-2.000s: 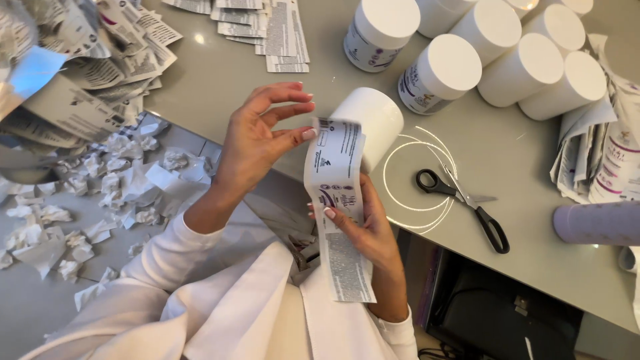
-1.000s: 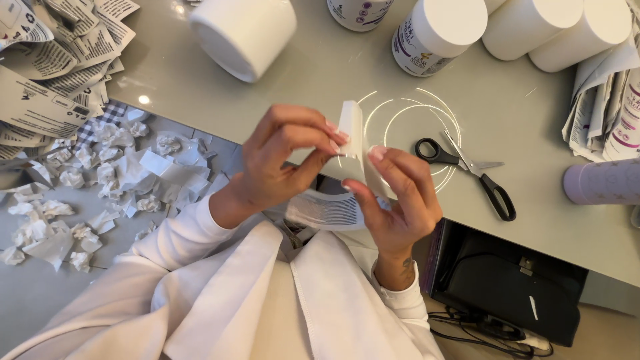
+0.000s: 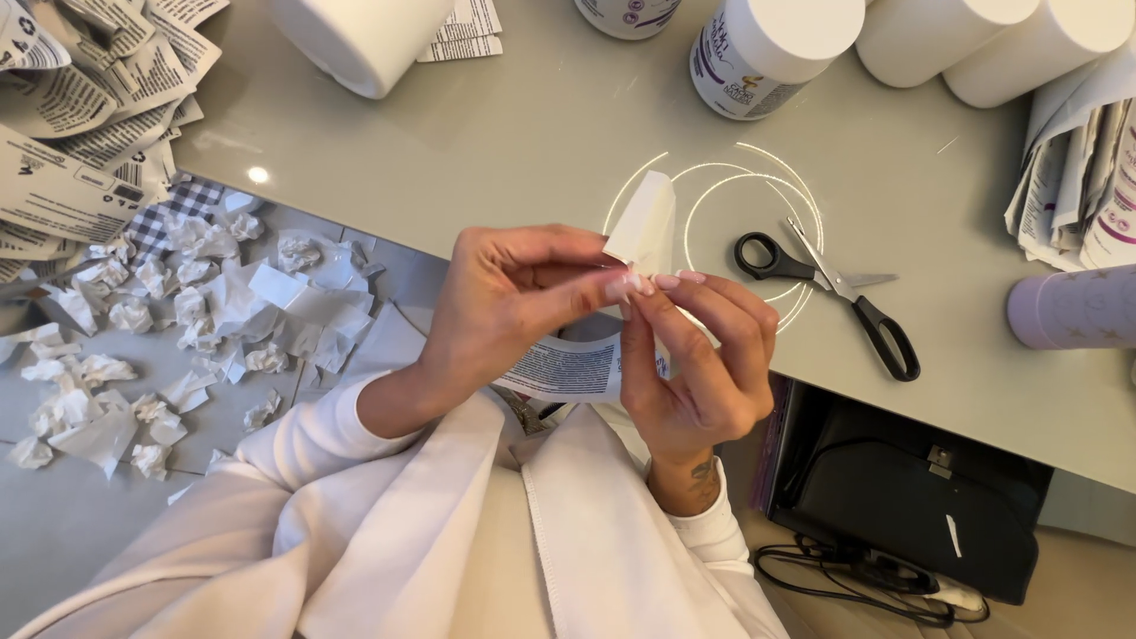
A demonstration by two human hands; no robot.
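Note:
Both hands meet near the table's front edge and pinch one printed label strip (image 3: 566, 368). My left hand (image 3: 524, 311) grips its folded white end, which sticks up between the fingers. My right hand (image 3: 701, 355) touches the same spot with thumb and fingertips, while the printed part curves below both hands. Whether the backing is parting from the label is hidden by the fingers. Black-handled scissors (image 3: 830, 280) lie partly open right of my right hand, over thin bright rings on the tabletop. A plain white jar (image 3: 364, 40) is at the upper left of the table.
Labelled white jars (image 3: 741, 67) and plain white jars (image 3: 941, 35) stand along the back. Printed labels (image 3: 80, 169) are heaped at left, with more (image 3: 1065, 177) at right beside a lilac cylinder (image 3: 1074, 306). Crumpled paper (image 3: 204, 311) covers the floor at left; a black case (image 3: 905, 497) is below the table.
The white jar, earlier beside the hands, now is at the upper left. My right hand has risen from the strip's lower part to meet my left at its end. The view has shifted closer.

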